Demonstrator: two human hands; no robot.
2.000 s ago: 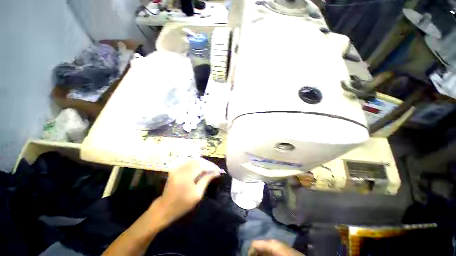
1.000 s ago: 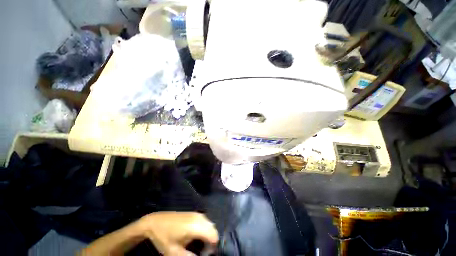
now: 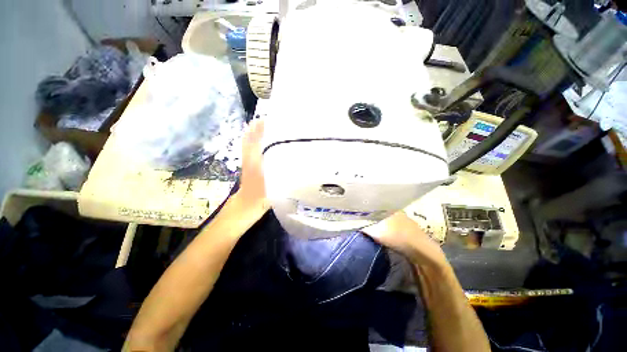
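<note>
The cream-white sewing machine head (image 3: 344, 75) stands in the centre. Dark denim cloth (image 3: 330, 282) with pale seam lines lies under it and hangs over my lap. A paler grey-blue part (image 3: 313, 256) is lit below the head. My left hand (image 3: 253, 165) is raised along the left side of the head, its fingers partly behind it. My right hand (image 3: 395, 230) is at the lower right of the head on the cloth, its fingertips hidden under the head. The needle area is hidden.
A crumpled clear bag (image 3: 192, 110) and small white bits (image 3: 232, 148) lie on the cream table (image 3: 151, 203) at left. A handwheel (image 3: 261, 55), blue-capped bottle (image 3: 237, 38), control panel (image 3: 491, 143) and dark bent arm (image 3: 498, 134) surround the head. A box of dark material (image 3: 82, 137) stands far left.
My left hand has moved up from the lap to the left side of the head. My right hand has come into view at the head's lower right. The cloth has shifted and the view has tilted.
</note>
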